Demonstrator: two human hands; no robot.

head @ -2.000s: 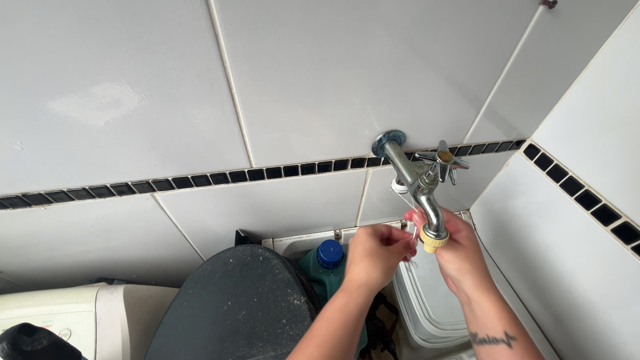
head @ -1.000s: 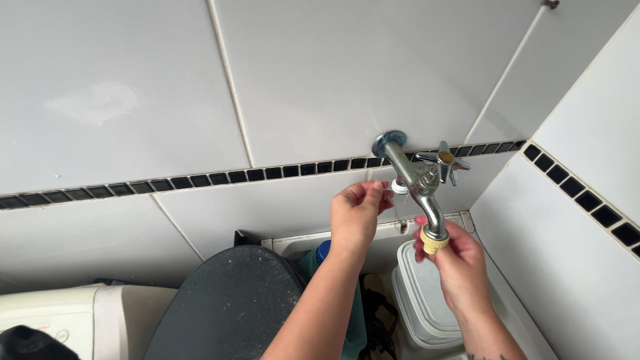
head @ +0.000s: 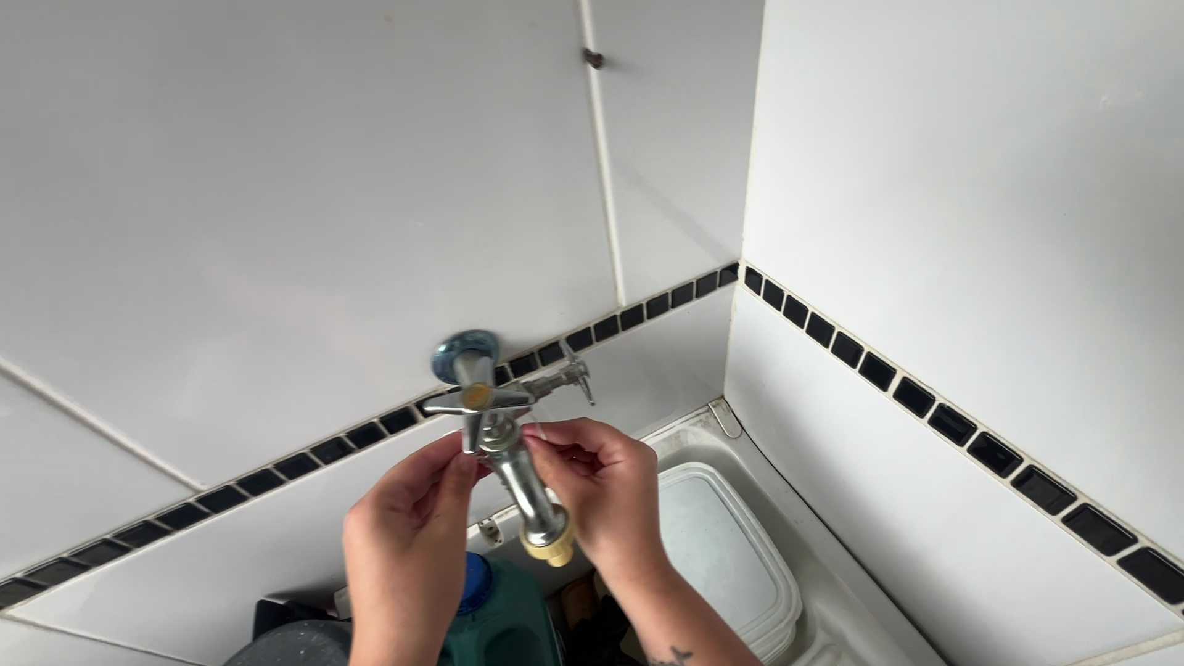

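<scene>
A chrome wall tap (head: 523, 481) juts from the tiled wall, with a star-shaped handle (head: 477, 398) on top and a pale yellow plastic fitting (head: 550, 546) on its spout end. A second, smaller handle (head: 578, 372) sticks out to the tap's right. Behind the tap body, my left hand (head: 416, 523) has thumb and fingers pinched together at its left side. My right hand (head: 601, 490) pinches at the right side, where a thin clear strand shows by the fingertips. Whatever lies between the fingers is largely hidden by the tap.
Below is a white sink or tub (head: 832, 592) holding a lidded plastic container (head: 717, 546). A green jug (head: 513, 615) with a blue cap stands beneath my hands, beside a dark round lid (head: 296, 646). Tiled walls meet in a corner at right.
My right hand has left the yellow fitting and moved up behind the tap body. My left hand remains near the tap body. The view has swung considerably.
</scene>
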